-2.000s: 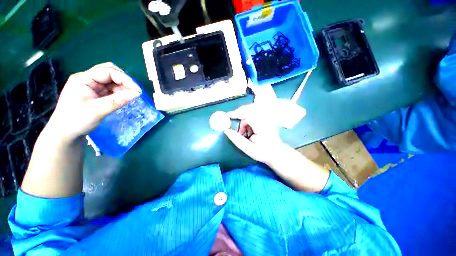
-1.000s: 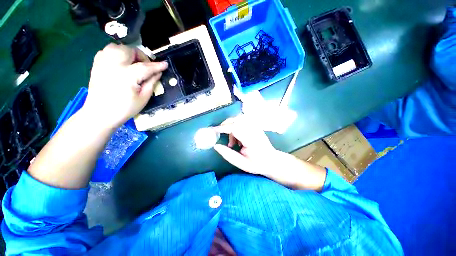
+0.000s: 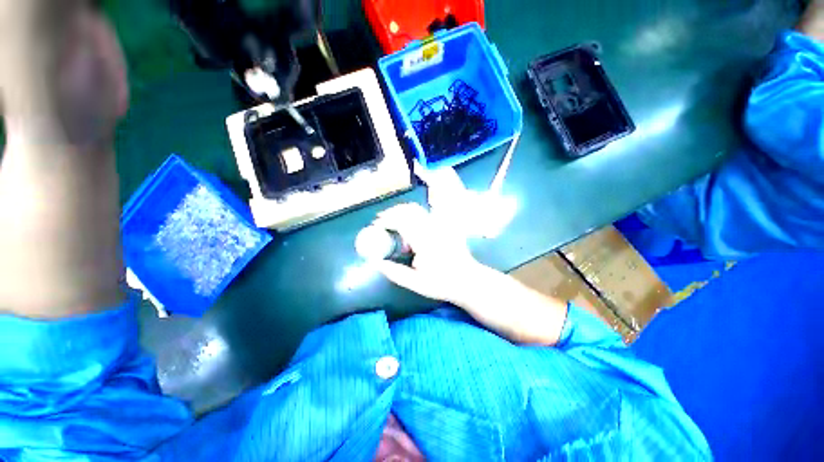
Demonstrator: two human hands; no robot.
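Note:
A black housing [image 3: 314, 171] lies in the cream fixture [image 3: 330, 203], with two small pale spots showing inside it. The dark press [image 3: 257, 45] stands over its back left part, and its pale tip reaches into the housing. My left hand [image 3: 68, 72] is raised large and blurred at the upper left; its fingers cannot be made out. My right hand [image 3: 434, 257] rests low in front of the fixture, overexposed, closed around the white glue bottle [image 3: 373, 242], whose rounded end shows.
A blue bin [image 3: 203, 239] of clear pieces is at left. Another blue bin [image 3: 456, 113] holds black gaskets, with a red bin [image 3: 425, 20] behind it. A black housing [image 3: 581, 99] lies to the right. White tissue [image 3: 488, 212] lies near my right hand. A person's blue sleeve [image 3: 786, 117] is at right.
My left hand went from the left bin to the housing, then away to the upper left. The press tip is over the housing again. My right hand keeps the bottle in nearly the same place.

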